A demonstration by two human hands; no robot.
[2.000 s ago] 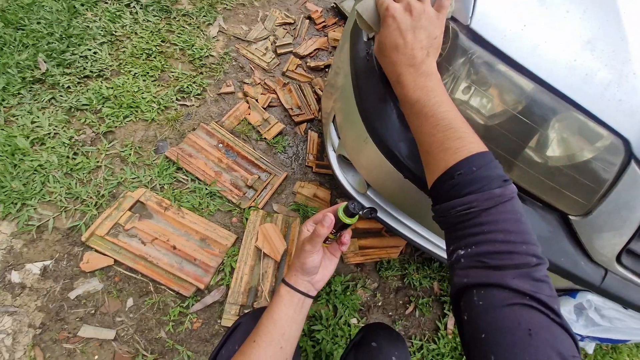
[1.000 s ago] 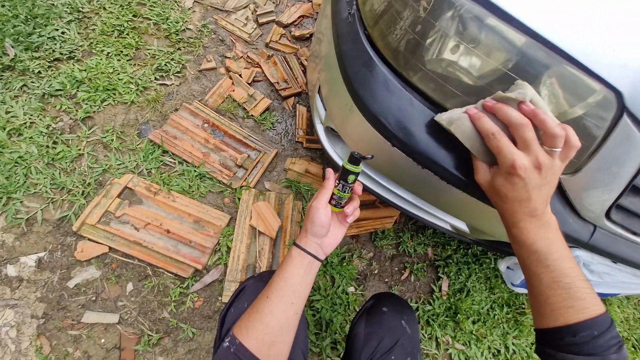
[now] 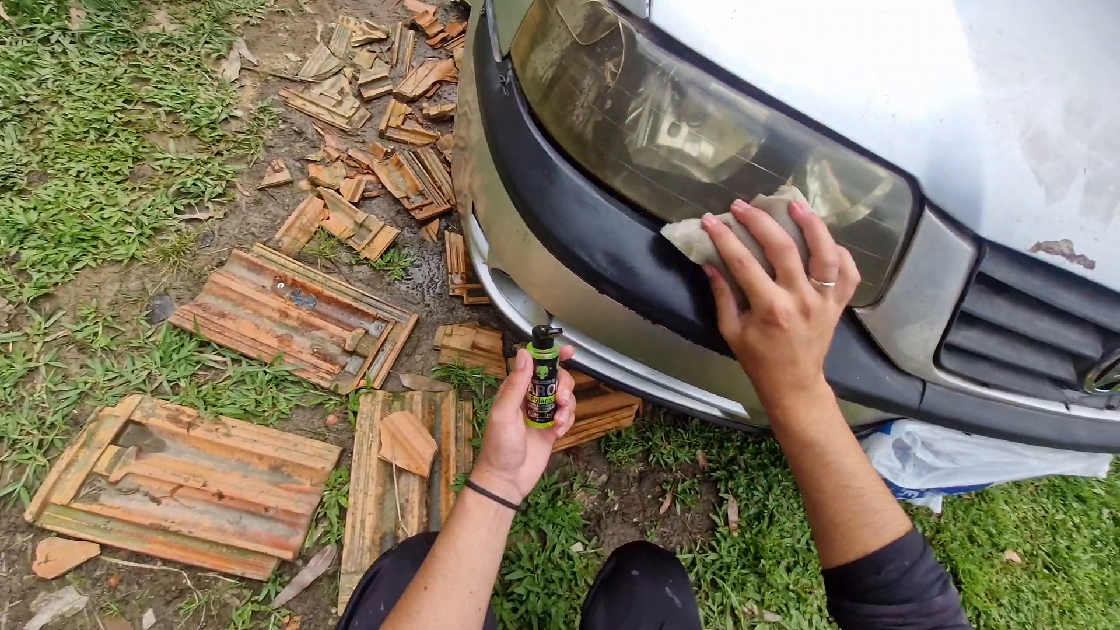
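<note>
My left hand [image 3: 523, 416] grips a small green and black bottle [image 3: 542, 378] with a black flip-type cap, upright, below the car's front bumper [image 3: 577, 280]. My right hand [image 3: 783, 302] presses a light grey cloth [image 3: 739, 232] against the lower edge of the headlight [image 3: 691, 131] and the top of the black bumper trim [image 3: 573, 206]. The headlight lens looks yellowed and hazy. The trim is dark and glossy to the left of the cloth. The palm side of my right hand is hidden.
Ridged clay roof tiles [image 3: 188, 481] lie on the ground at the left, with many broken tile pieces [image 3: 420, 179] beyond them. A white and blue plastic bag [image 3: 971, 459] lies under the bumper at the right. The grille [image 3: 1032, 315] is right of the headlight. Grass [image 3: 1032, 551] surrounds this.
My right hand with the cloth has come from the far end of the headlight area toward its near end, where it was also one second ago. The bottle remains in my left hand.
</note>
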